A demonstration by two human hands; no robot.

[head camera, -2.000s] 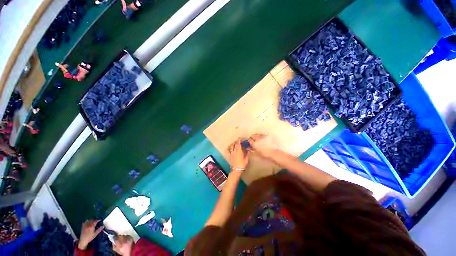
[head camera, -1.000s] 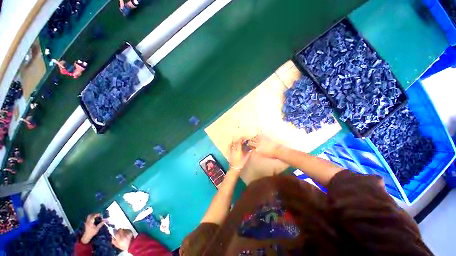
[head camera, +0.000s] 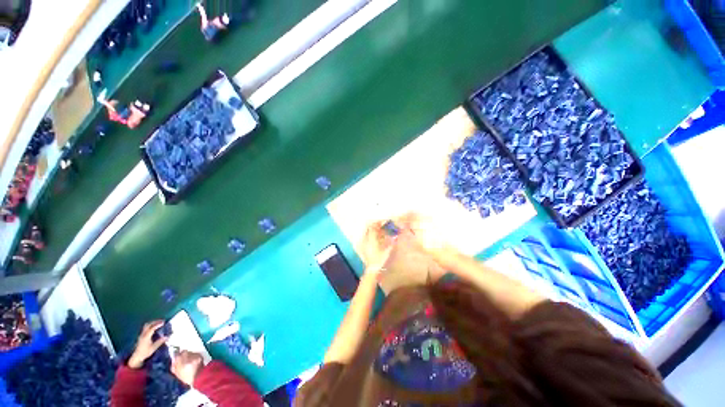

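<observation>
My left hand (head camera: 377, 244) and my right hand (head camera: 415, 232) meet over the left part of the pale work board (head camera: 429, 171). Both hold one small dark blue plastic part (head camera: 390, 228) between their fingertips. The image is overexposed there, so finger detail is faint. A heap of the same blue parts (head camera: 483, 175) lies on the right side of the board. A shallow black tray (head camera: 556, 131) full of blue parts stands just right of that heap.
A phone (head camera: 339, 273) lies left of the board. Several parts (head camera: 267, 225) sit spaced on the green belt (head camera: 358, 103). A second tray (head camera: 248, 125) is across the belt. A blue crate (head camera: 690, 175) is at right. A neighbour's hands (head camera: 188, 366) work at lower left, near white scraps (head camera: 215, 310).
The parts on the belt have shifted up and to the right in view. The phone's lit screen has gone dark. My hands stay together around the small part.
</observation>
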